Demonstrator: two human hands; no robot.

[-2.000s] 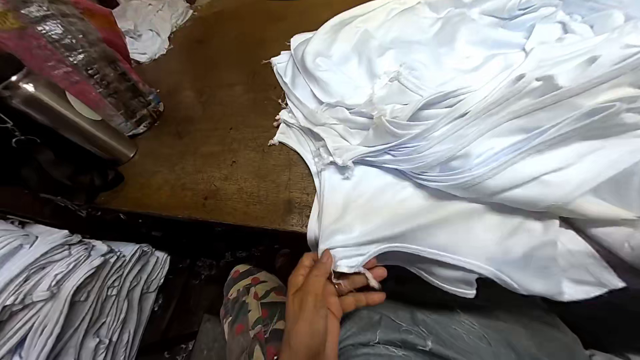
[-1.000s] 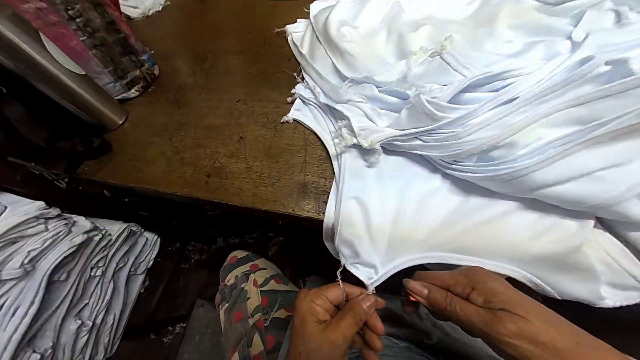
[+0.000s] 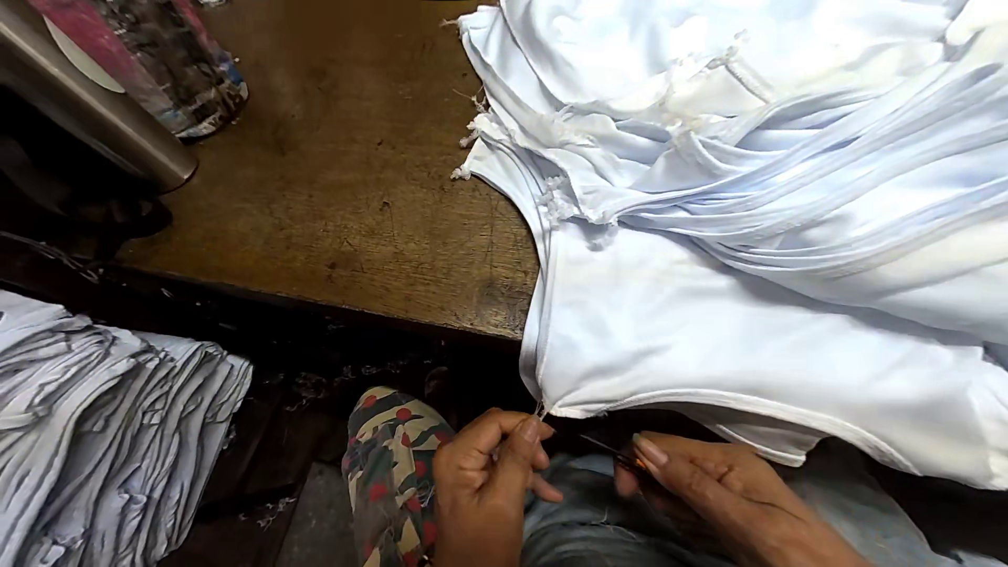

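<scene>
A white knit garment (image 3: 669, 315) hangs over the front edge of the wooden table, its bound edges meeting at a corner with loose threads. My left hand (image 3: 496, 472) pinches those threads (image 3: 540, 409) between thumb and fingertips, just below the corner. To its right, my right hand (image 3: 693, 488) holds a small dark, thin-bladed tool with an orange part (image 3: 626, 457); its tip points toward the left hand. Most of the tool is hidden by the fingers, so its kind is unclear. More white garments (image 3: 787, 157) lie heaped behind, with thread tufts at their corners.
The wooden table (image 3: 354, 197) has a metal flask (image 3: 118, 110) and a worn, pink-and-dark wrapped object (image 3: 181, 63) at its left. A stack of folded white fabric (image 3: 118, 441) stands lower left. Patterned cloth (image 3: 394, 472) covers something beside my left hand.
My right hand, out of view two seconds ago, has come in with the small tool and now sits slightly farther from the left hand than one second ago. The left hand keeps at the garment's corner.
</scene>
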